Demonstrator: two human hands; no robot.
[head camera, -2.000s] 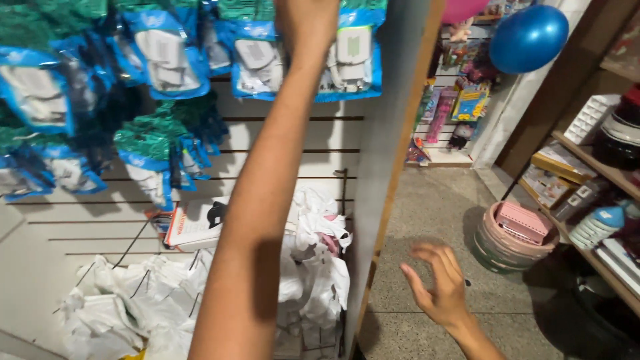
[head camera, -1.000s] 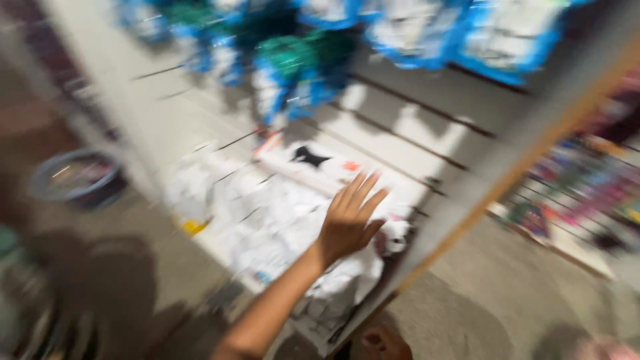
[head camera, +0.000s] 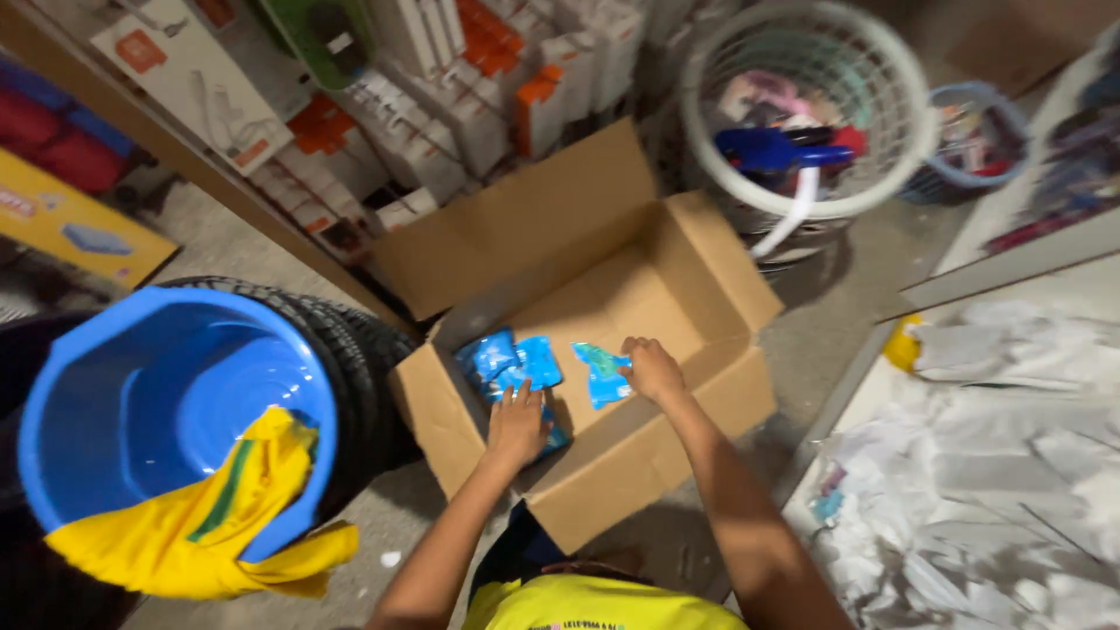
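Observation:
An open cardboard box (head camera: 586, 306) stands on the floor in front of me, its flaps spread. Several blue plastic packets (head camera: 507, 360) lie at its left end. My left hand (head camera: 518, 424) rests on these packets with its fingers spread; whether it grips one I cannot tell. Over the box's near right part, my right hand (head camera: 652, 367) pinches the edge of one blue and green packet (head camera: 602, 374). The contents of the packets are too blurred to tell.
A blue plastic tub (head camera: 179, 394) with a yellow cloth (head camera: 219, 516) over its rim stands left, beside stacked tires (head camera: 350, 367). A white laundry basket (head camera: 809, 210) of goods is at back right. White plastic bags (head camera: 989, 464) lie right; boxed goods (head camera: 437, 114) line the shelf behind.
The view has swung from the hanging blue packets to the cardboard box. Both hands are now at the box, my right one holding a packet.

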